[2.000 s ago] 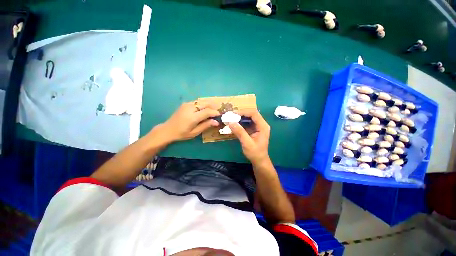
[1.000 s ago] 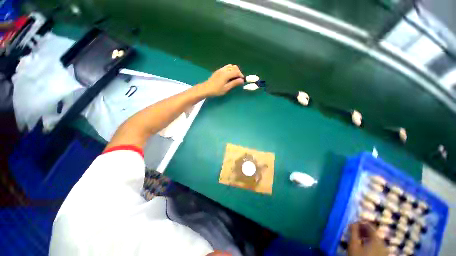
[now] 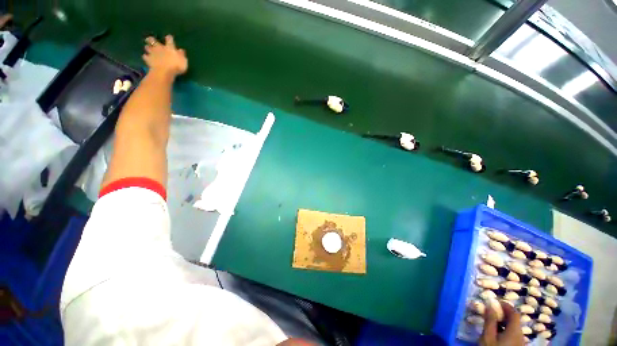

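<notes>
My left hand [image 3: 164,57] reaches over the dark green belt at the upper left, fingers spread, with nothing visible in it. My right hand [image 3: 504,331] is cut off by the bottom edge; its fingertips hold a black-and-cream workpiece [image 3: 492,307] at the near side of the blue crate [image 3: 454,270]. Rows of similar workpieces [image 3: 512,274] lie in the crate on a whitish liner. A small white disc [image 3: 331,242] sits on the stained cardboard pad [image 3: 308,230] on the green bench. A white squeeze bottle [image 3: 404,249] lies right of the pad.
Several single workpieces [image 3: 408,140] lie spaced along the belt. A black tray [image 3: 81,108] with a few cream pieces is at the left. A white sheet [image 3: 186,233] with a white edging strip [image 3: 238,190] lies left of the pad. Metal rails [image 3: 406,42] run behind the belt.
Both hands have left the cardboard pad. My left hand has moved from a workpiece by the belt to farther left over it. My right hand remains at the crate. The view has shifted.
</notes>
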